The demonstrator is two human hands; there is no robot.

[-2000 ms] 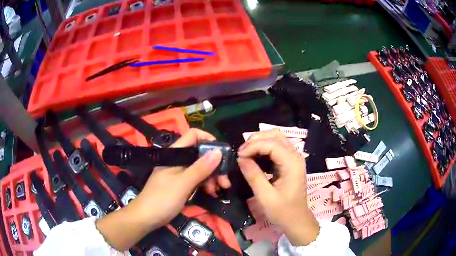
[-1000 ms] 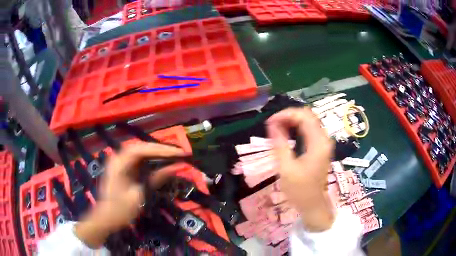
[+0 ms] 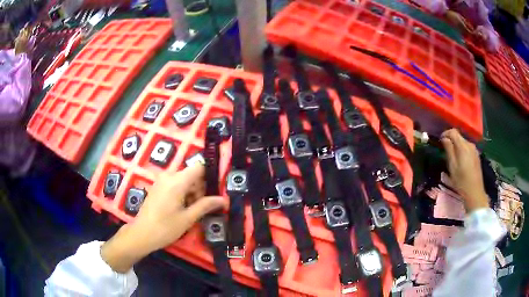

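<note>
Strapped smartwatches [image 3: 300, 145] with long black straps lie in overlapping rows over the right part of the near red compartment tray [image 3: 174, 66]. Bare smartwatch bodies [image 3: 162, 152] sit in its left pockets. My left hand [image 3: 168, 209] is low over the tray, thumb and fingers apart, the thumb across a black strap [image 3: 212, 154] at the left end of the rows. My right hand [image 3: 466, 171] is at the right, beside the black strap heap [image 3: 490, 174], fingertips near a small whitish connector [image 3: 423, 137]; its fingertips are small and I cannot tell if they hold anything.
The raised red tray [image 3: 464, 116] at upper right carries dark tweezers [image 3: 377, 56] and blue sticks [image 3: 429, 81]. An empty-pocketed red tray [image 3: 98, 75] lies at upper left. Metal posts [image 3: 252, 35] stand behind. Pink straps [image 3: 426, 249] lie at lower right. Another person's pink sleeve [image 3: 13, 81] shows at left.
The view has swung left. My hands were together on a strapped watch two seconds ago, then parted. My left hand is now over the tray, my right hand by the black heap.
</note>
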